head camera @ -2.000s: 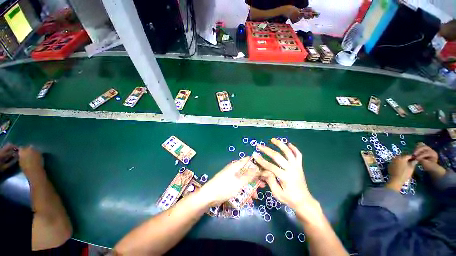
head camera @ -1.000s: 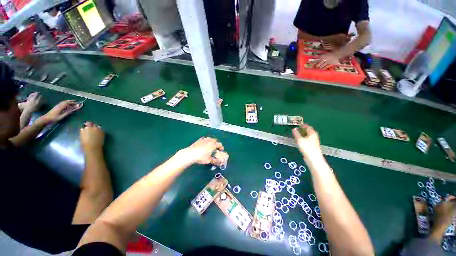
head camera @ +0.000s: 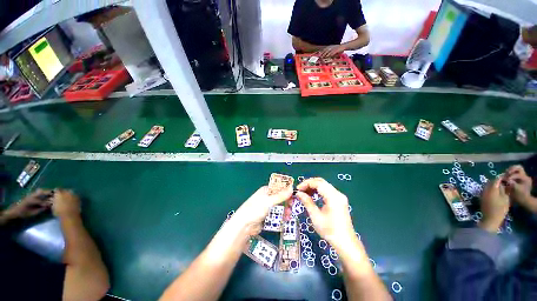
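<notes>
My left hand [head camera: 254, 213] holds a circuit board [head camera: 279, 183] by its side, its copper-brown end upward. My right hand [head camera: 324, 207] is at the board's right edge, thumb and fingertips pinched together; whether a small part is between them cannot be told. Below the hands, several boards lie on the dark green bench, one upright [head camera: 289, 244] and one slanted [head camera: 262, 251], partly overlapping. White rings [head camera: 323, 244] lie scattered beside and below my right hand.
A pale rail [head camera: 335, 158] divides the bench from the green belt [head camera: 335, 111], which carries several boards. A slanting post [head camera: 184, 88] stands at left. Neighbours' hands work at left [head camera: 63, 203] and right [head camera: 496, 197]. Across the belt, a person handles a red tray [head camera: 332, 88].
My left hand has moved up and right and now holds a board. My right hand has come back from the belt beside it. The camera view has turned, and the boards below are rearranged.
</notes>
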